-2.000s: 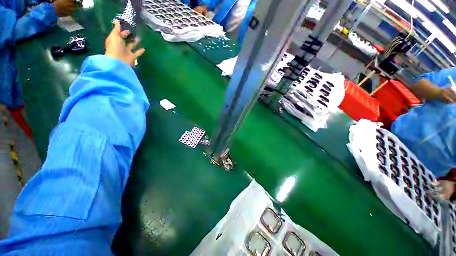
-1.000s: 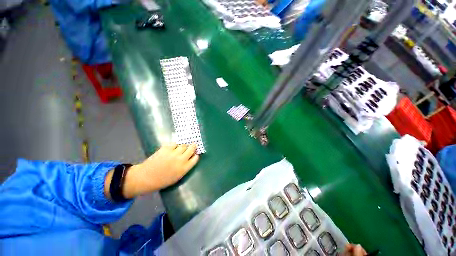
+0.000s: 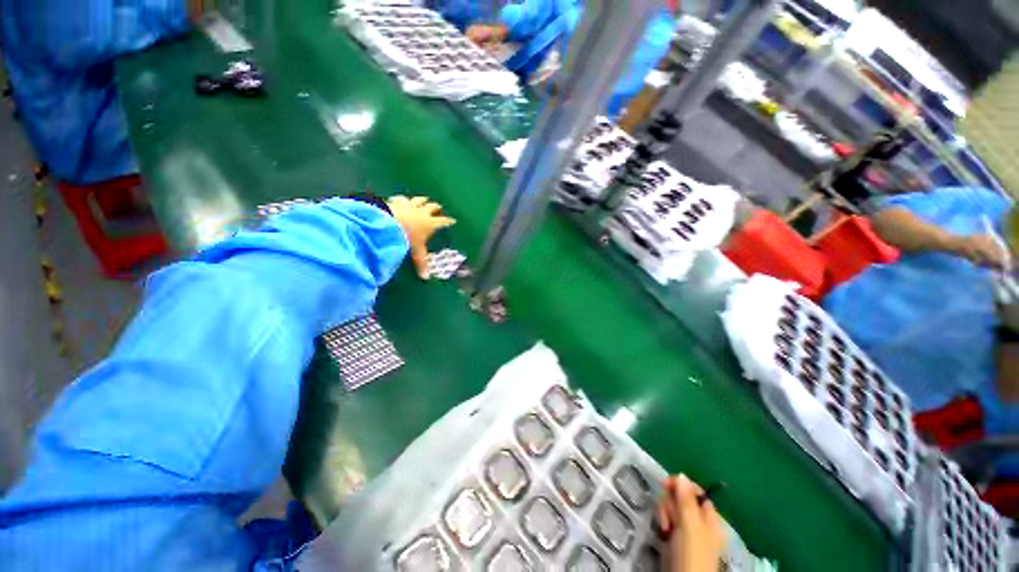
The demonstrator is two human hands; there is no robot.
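My left hand (image 3: 418, 227) is over the green bench with its fingers apart. Its thumb is beside a small patterned adhesive sheet (image 3: 447, 264); whether they touch is unclear. My left sleeve crosses a long dotted sheet (image 3: 363, 351), whose lower end shows below the arm and a bit of its far end above it. A translucent white pocket tray (image 3: 434, 467) holds rows of rounded-square housings (image 3: 508, 474) at the bottom centre. My right hand (image 3: 689, 525) is at the tray's right edge, fingers closed on a slim dark tool, probably tweezers (image 3: 712, 489). Its wrist runs off the bottom edge.
A grey metal post (image 3: 534, 168) stands beyond the small sheet, with small brownish bits (image 3: 489, 303) at its foot. Dark items (image 3: 231, 78) lie at the far left. Stacked part trays (image 3: 827, 380) and red bins (image 3: 777, 251) are across the bench. Several people in blue smocks work around it.
My left hand has left the long sheet's near end and reached forward to the small sheet. The long sheet now lies partly under my sleeve. More of my right hand shows. The view has shifted.
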